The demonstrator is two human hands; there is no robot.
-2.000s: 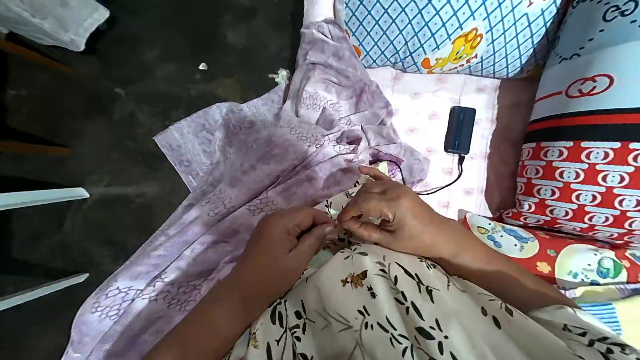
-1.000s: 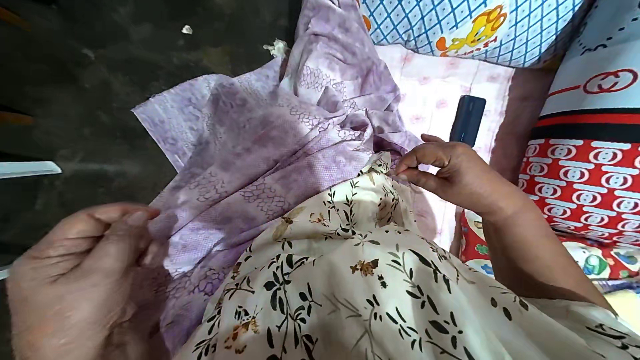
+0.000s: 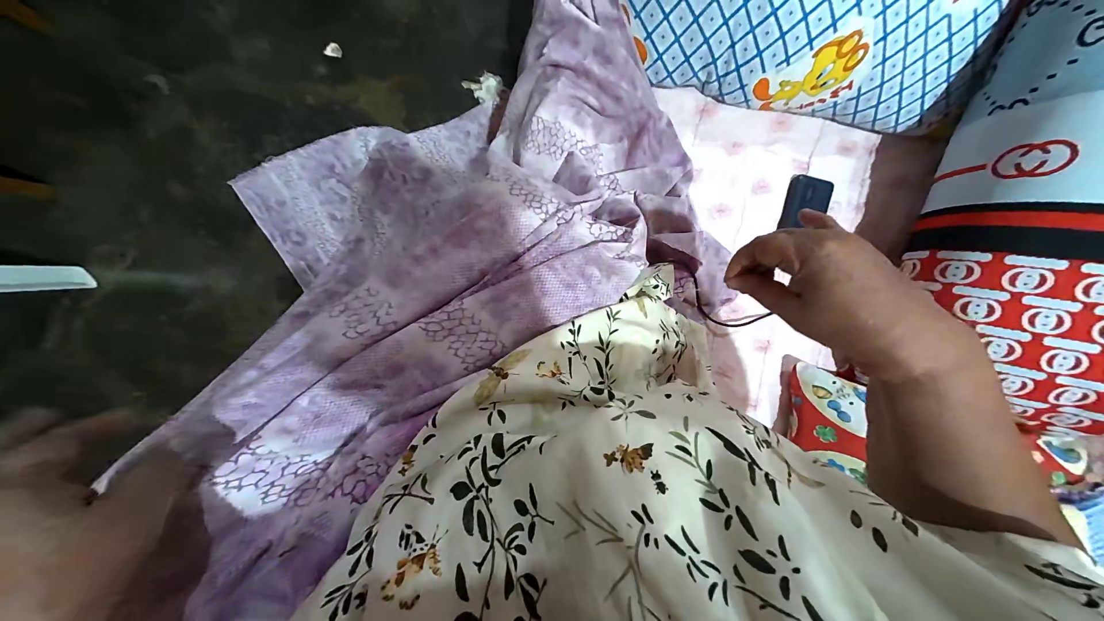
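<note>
Purple patterned fabric (image 3: pixel 414 285) spreads across the floor and under cream cloth with a leaf and flower print (image 3: pixel 604 483). My right hand (image 3: pixel 802 267) hovers just right of where the two cloths meet, thumb and forefinger pinched together; any needle or thread between them is too small to see. A dark cable (image 3: pixel 733 323) runs below those fingertips toward a dark power bank (image 3: pixel 806 200), partly hidden behind the hand. At the lower left edge, my left hand (image 3: pixel 95 517) is strongly blurred over the edge of the purple fabric, and its grip cannot be made out.
A blue-white checked cushion (image 3: pixel 802 52) lies at the top, beside a pale pink cloth (image 3: pixel 742 164). Red-and-white patterned bedding (image 3: pixel 1026 302) lines the right side. Dark floor (image 3: pixel 172 129) spans the left, with a white bar (image 3: pixel 47 278) at the edge.
Two seconds ago my hands were together at the cream cloth. The left has since moved far to the lower left, and the right has moved off the cloth to the right.
</note>
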